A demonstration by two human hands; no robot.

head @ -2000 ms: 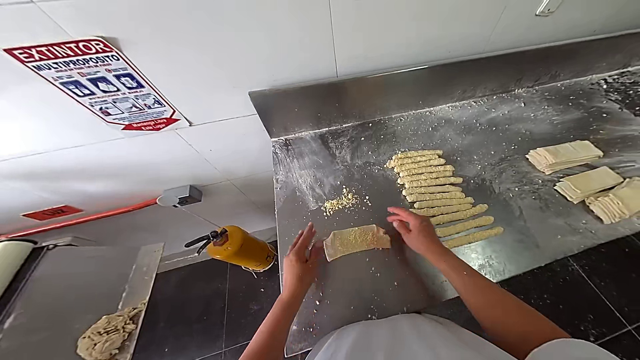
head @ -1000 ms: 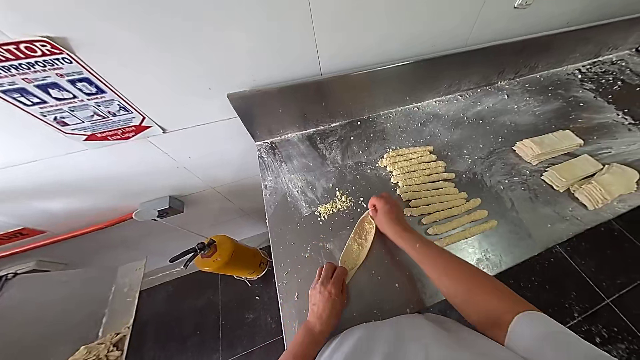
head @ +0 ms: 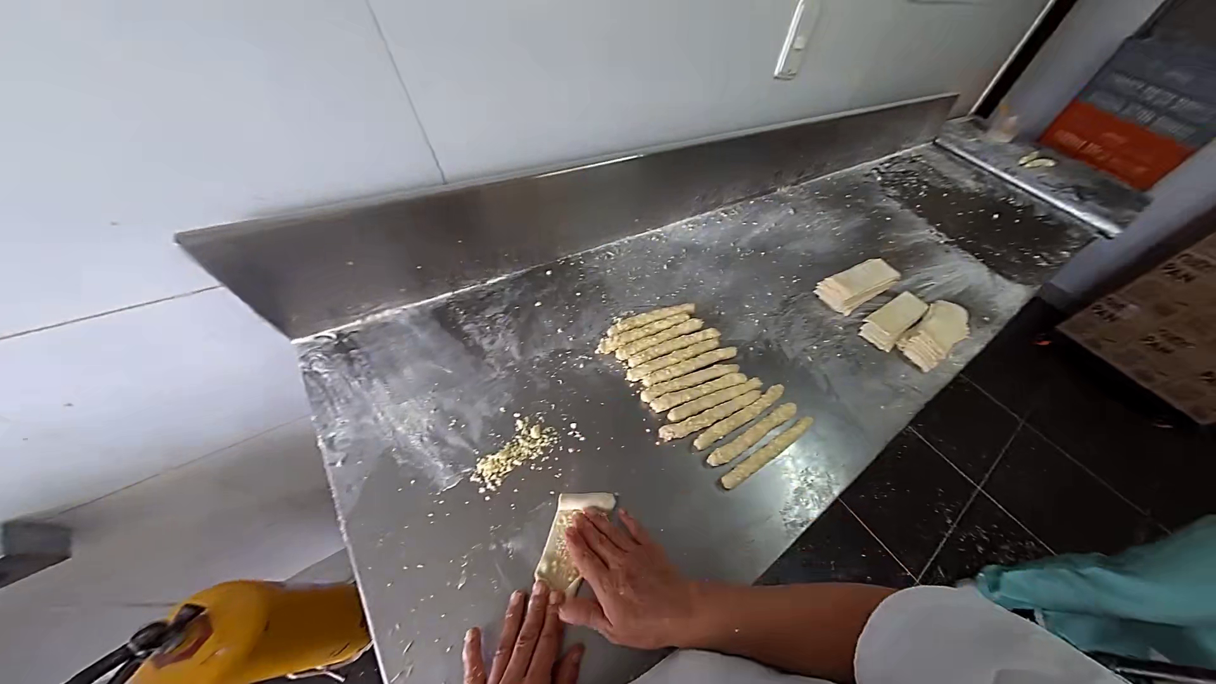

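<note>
A flat strip of dough [head: 562, 543] with crumbly bits pressed on it lies near the front of the steel table [head: 437, 541]. Across its right side rests my right hand [head: 632, 579], palm down with the fingers spread a little. My left hand [head: 527, 636] touches the strip's near end with its fingertips, partly cut off by the frame's bottom edge. Beyond the strip is a small heap of pale yellow crumbs [head: 514, 454]. To the right, several thin crumb-coated dough sticks [head: 698, 370] lie side by side. Farther right sit stacks of flat dough pieces [head: 858, 283].
A steel backsplash [head: 570, 214] runs along the table's rear edge against the wall. At lower left, a yellow fire extinguisher [head: 275, 627] stands beside the table. Printed cardboard [head: 1159, 323] and teal cloth [head: 1102, 589] are at the right, past the table's front edge.
The dough strip lay crosswise two seconds ago, then was held up at a slant between both hands. Now it lies lengthwise with my right hand flat on it. The view has swung right.
</note>
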